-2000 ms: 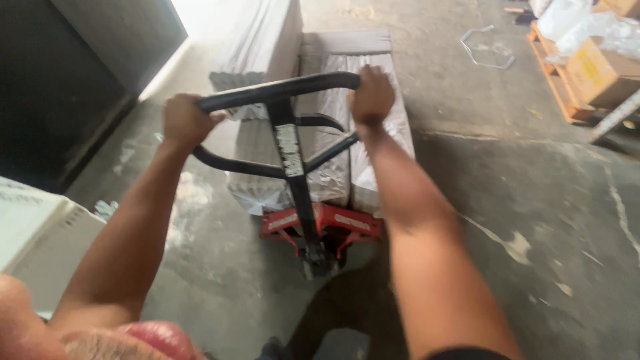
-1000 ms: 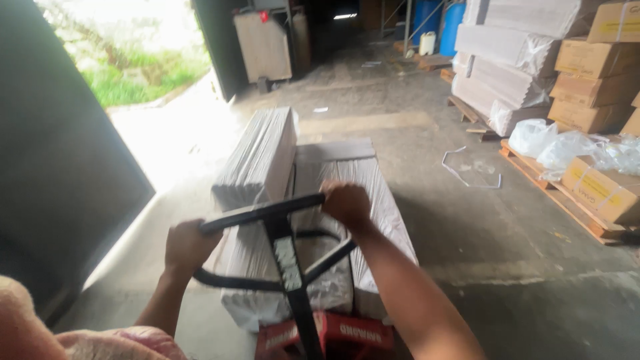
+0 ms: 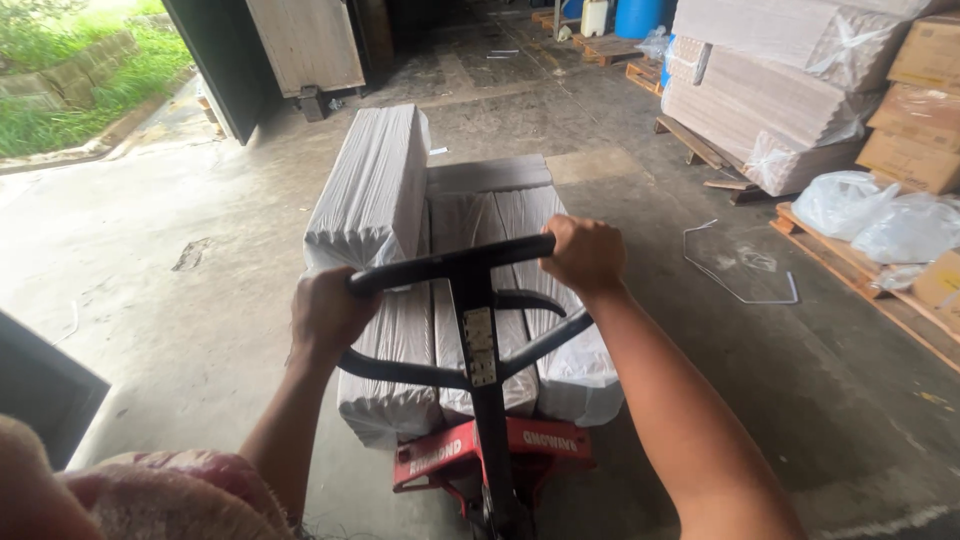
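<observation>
My left hand [image 3: 330, 311] grips the left end of the black handle [image 3: 450, 264] of a red Raymond pallet jack [image 3: 439, 454]. Around the handle's right end my right hand [image 3: 583, 251] is closed. A small curved lever [image 3: 531, 301] sits inside the handle loop, with neither hand on it. Beyond the handle, the jack carries long packs [image 3: 480, 217] wrapped in whitish plastic, lying side by side. One more wrapped pack [image 3: 371, 180] lies on top at the left. The forks are hidden under the load.
At the right stand a wooden pallet [image 3: 862, 277] with plastic bags [image 3: 847, 202], stacked cartons [image 3: 911, 157] and wrapped packs [image 3: 757, 97]. A bent white strap [image 3: 720, 279] lies on the floor. A dark door [image 3: 225, 67] stands at the left opening; a blue drum [image 3: 637, 16] is farther back.
The view has tilted up since the earliest frame, showing more floor and stacked goods ahead. Both hands have stayed on the handle. The pallet at the right appears nearer than one second ago.
</observation>
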